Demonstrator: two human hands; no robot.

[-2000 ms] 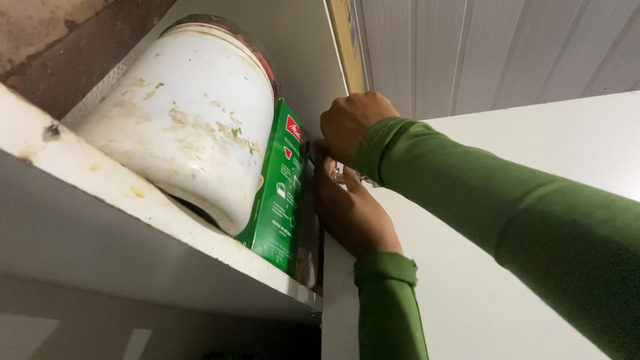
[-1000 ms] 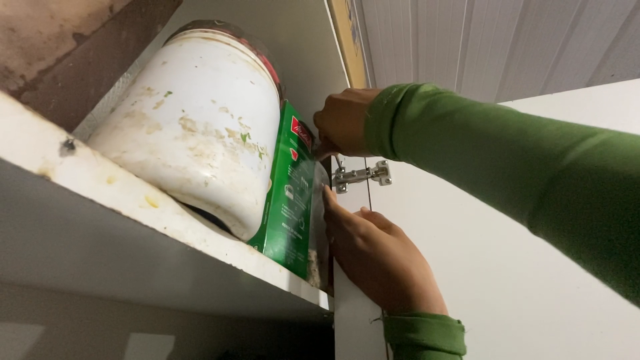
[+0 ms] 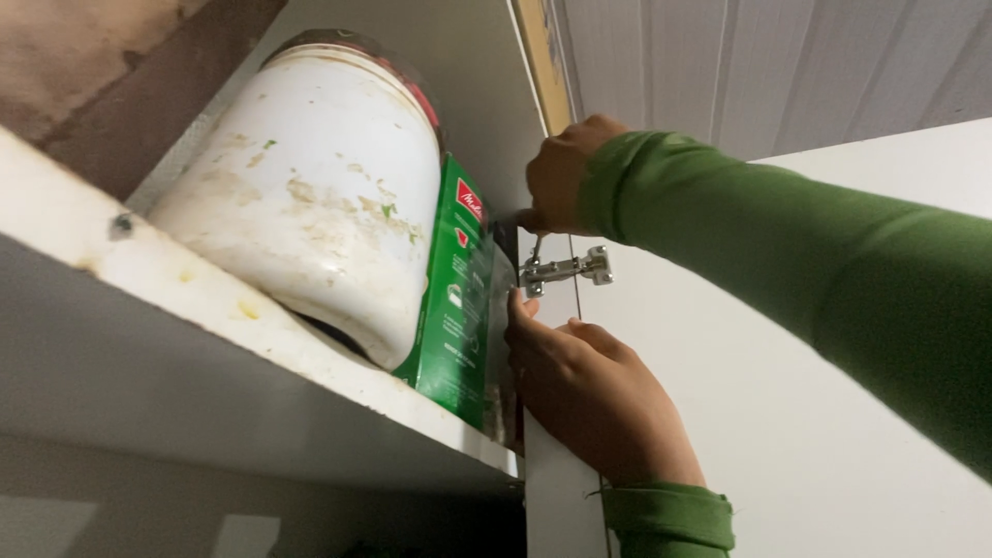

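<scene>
A metal concealed hinge (image 3: pixel 554 270) joins the cabinet's side to the white door (image 3: pixel 775 372). My right hand (image 3: pixel 570 174) is above it, fingers curled around a tool mostly hidden by the hand; its thin metal shaft (image 3: pixel 537 246) reaches down to the hinge's cabinet-side plate. Just below the hinge is my left hand (image 3: pixel 604 387), its fingertips against the front edge of the cabinet side and its thumb apart, with nothing visible in it. Left of both hands, a green Melitta box (image 3: pixel 457 310) stands beside a stained white plastic container (image 3: pixel 310 194) on the shelf.
The shelf's worn front edge (image 3: pixel 256 310) runs below the container and box. A clear, translucent item (image 3: pixel 500 333) sits between the box and the cabinet side. Overhead is a panelled ceiling (image 3: pixel 744 70). A dark compartment (image 3: pixel 434 519) lies under the shelf.
My left hand has moved down from the hinge, which was largely hidden behind the hands two seconds ago and now shows. My right hand remains above it.
</scene>
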